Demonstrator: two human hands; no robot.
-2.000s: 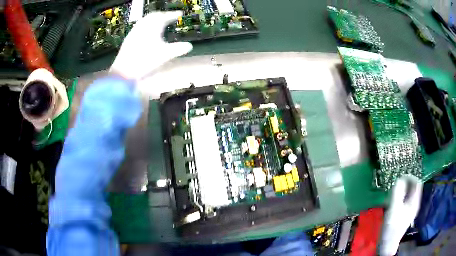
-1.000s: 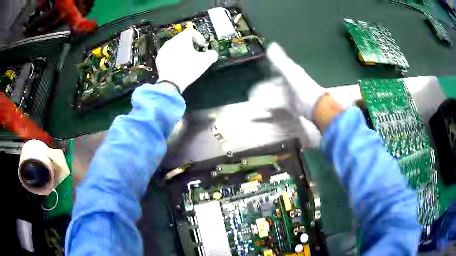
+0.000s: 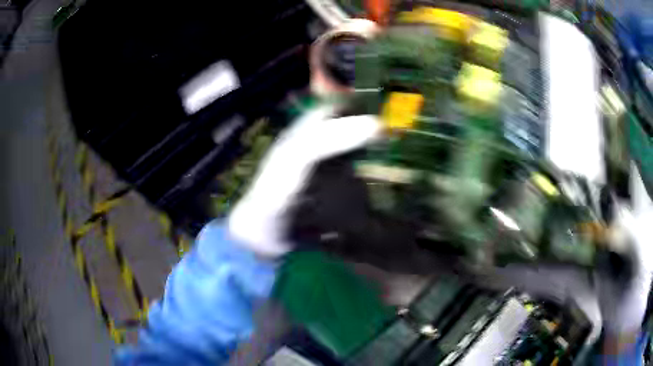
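The view is strongly blurred. A green circuit board (image 3: 458, 150) with yellow blocks and a long white heatsink (image 3: 573, 93) is held up close in front of me, tilted, with a dark frame edge below it. My left hand (image 3: 286, 171), in a white glove, grips its left edge. My right hand (image 3: 630, 250), also gloved and blurred, is at its right edge near the picture's rim; its fingers are partly hidden. A second board in a black frame (image 3: 512, 336) lies below on the bench, cut off by the bottom edge.
Large black bins (image 3: 165, 136) with a white label stand at left, with olive-green pieces (image 3: 243, 161) beside them. A cream piece with a dark round opening (image 3: 344, 57) is behind the held board. Yellow-black tape (image 3: 107, 236) marks the floor. Green mat (image 3: 329, 300) shows below.
The view has swung left towards the bins and floor. Both hands have moved from the back of the bench and now hold a framed board raised close to me.
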